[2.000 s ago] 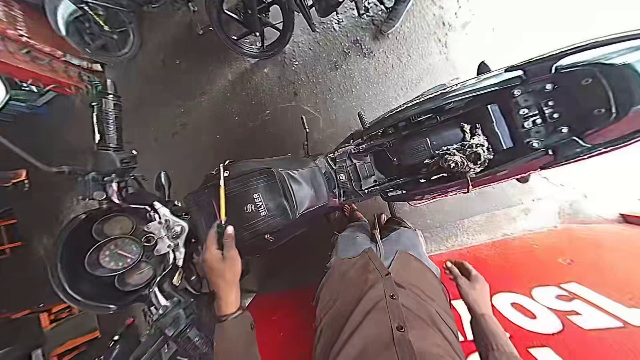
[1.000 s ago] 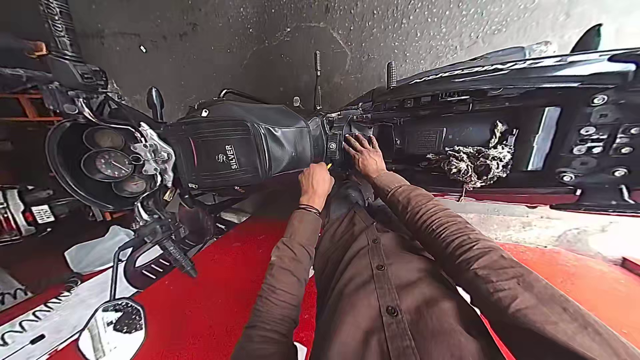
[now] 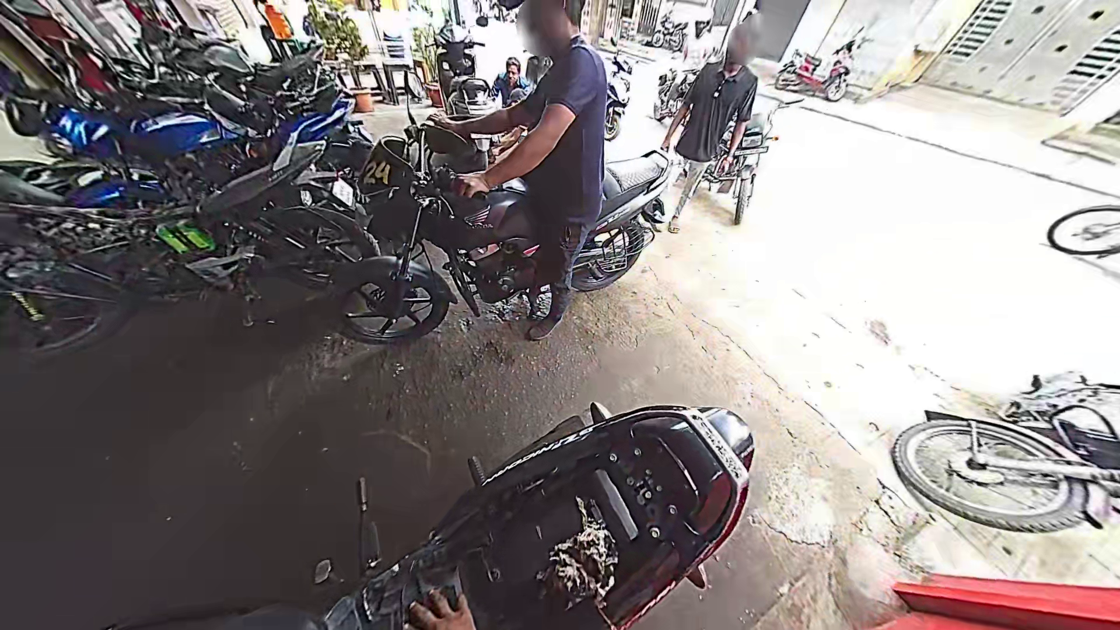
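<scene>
At the bottom edge, my right hand (image 3: pixel 440 612) rests with its fingers apart on the black parts in the motorcycle's uncovered seat area, just behind the fuel tank; its palm and wrist are cut off. A tangled bundle of grey waste threads (image 3: pixel 584 558) lies on the black rear tray, to the right of that hand. The motorcycle's tail panel (image 3: pixel 733 437) is black with red edges. Only part of the dark tank (image 3: pixel 236 619) shows at the lower left. My left hand is out of view.
A person (image 3: pixel 569 131) stands astride a black motorcycle (image 3: pixel 503 219) ahead. Another person (image 3: pixel 717 105) is beside a parked motorcycle farther back. Several motorcycles (image 3: pixel 175 140) crowd the left. A spoked wheel (image 3: pixel 989 477) lies at the right, above a red edge (image 3: pixel 1006 604).
The view has swung up toward the street. My right hand came onto the motorcycle's open seat area after the oldest frame. My left hand, earlier with a yellow-shafted tool, has left view.
</scene>
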